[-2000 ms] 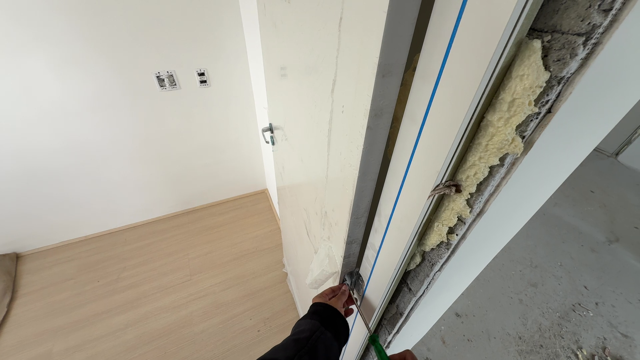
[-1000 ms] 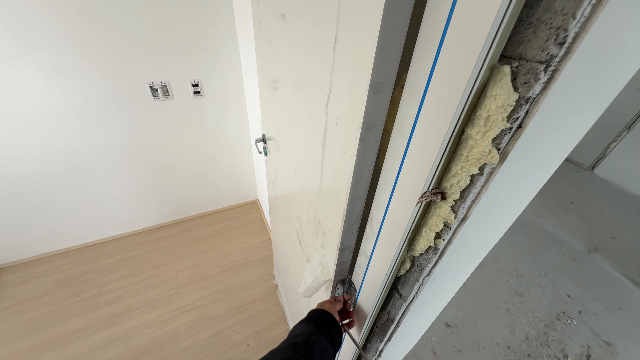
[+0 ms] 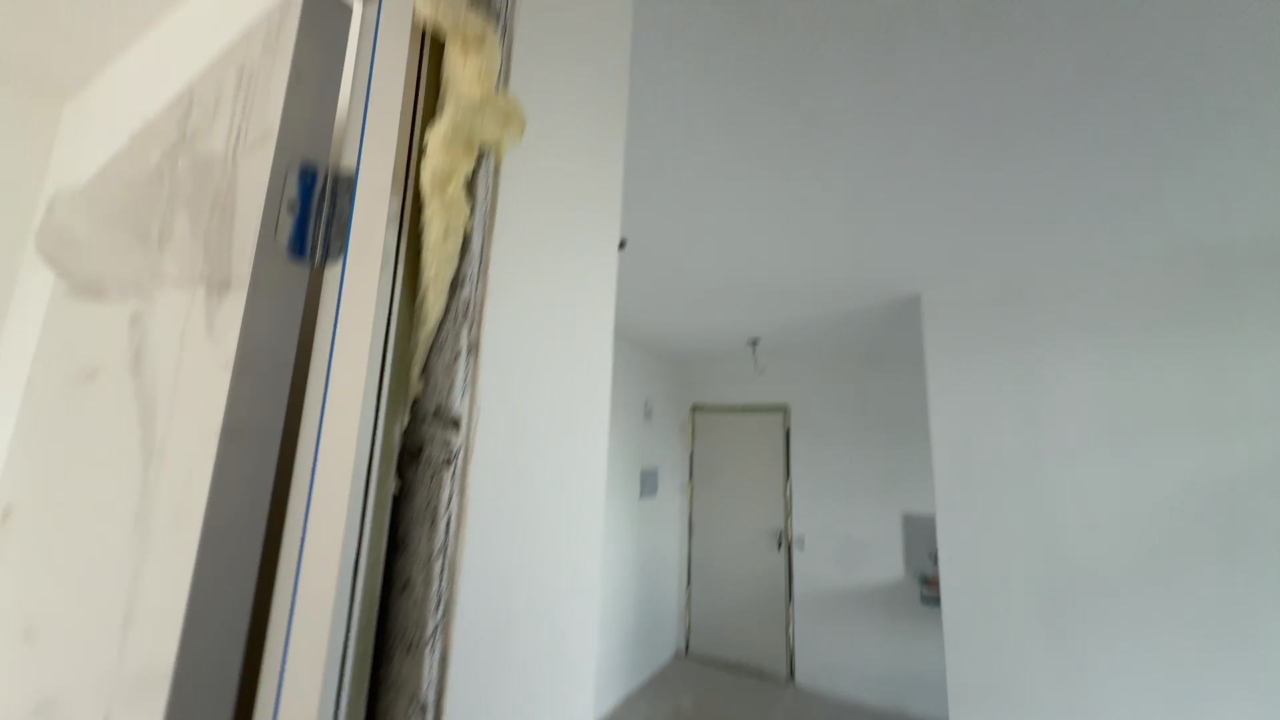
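Neither my left hand nor my right hand shows in the head view. At the left stands a white door leaf (image 3: 150, 400), smudged with grey, its grey edge facing me. A hinge (image 3: 318, 215) with blue tape or film on it joins this edge to the door frame (image 3: 345, 330) near the top. A blue line runs down the frame. Yellow expanding foam (image 3: 455, 150) bulges from the gap between frame and wall, over rough masonry (image 3: 420, 530). The picture is blurred, so the hinge's screws cannot be made out.
A white wall end (image 3: 545, 350) stands right of the foam. Farther off are a closed door (image 3: 740, 540) in a far wall, wires hanging from the ceiling (image 3: 755, 352), a grey floor (image 3: 690, 690) and another white wall (image 3: 1090, 500) on the right.
The view has swung up and to the right. The hand at the lower hinge and the green-handled tool seen earlier are out of view; the upper hinge and a far room now show.
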